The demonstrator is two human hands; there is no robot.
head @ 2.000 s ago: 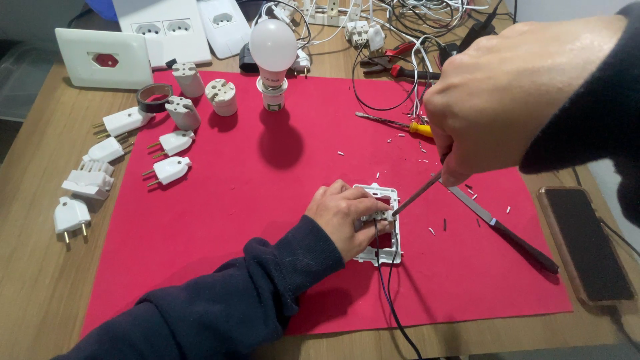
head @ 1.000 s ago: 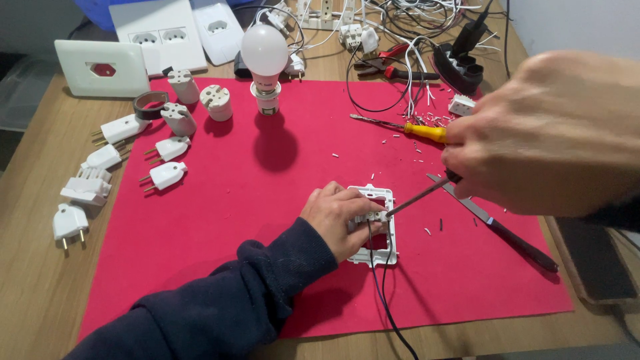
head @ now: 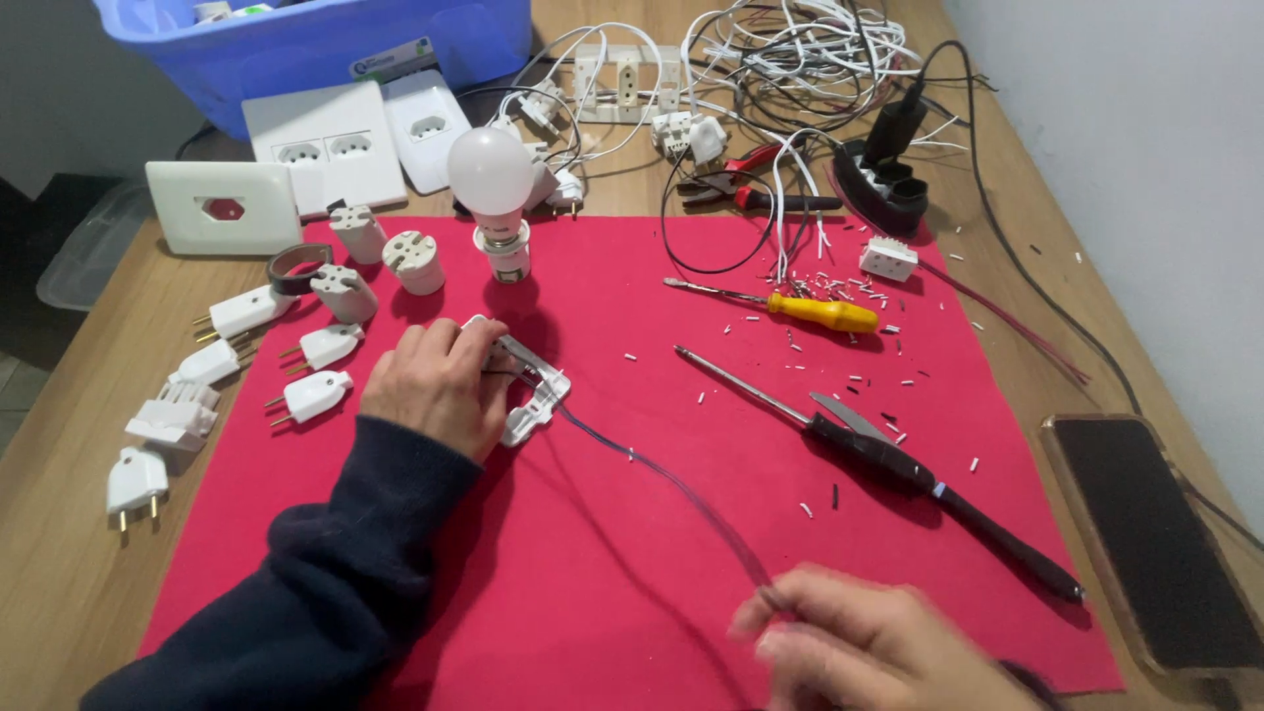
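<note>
My left hand (head: 439,385) grips a white plastic socket mounting frame (head: 533,415) over the red mat; its fingers hide the upper left part of the frame. Dark wires (head: 662,469) run from the frame down to the right. At the lower right, my blurred right hand (head: 839,642) pinches their far end. A black-handled screwdriver (head: 750,387) lies on the mat, its handle across a table knife (head: 1007,543). Above it rests a yellow-handled screwdriver (head: 820,312) beside small wire scraps.
A light bulb in a holder (head: 492,178) stands behind the frame. White plugs (head: 311,397) and lamp holders (head: 413,262) sit on the left. Pliers (head: 760,197), tangled cables (head: 810,49) and a blue bin (head: 326,49) are at the back. A phone (head: 1155,543) lies on the right.
The screwdriver that my right hand held at the frame now lies on the mat. My right hand has moved down and holds the wires; the frame is turned and farther left.
</note>
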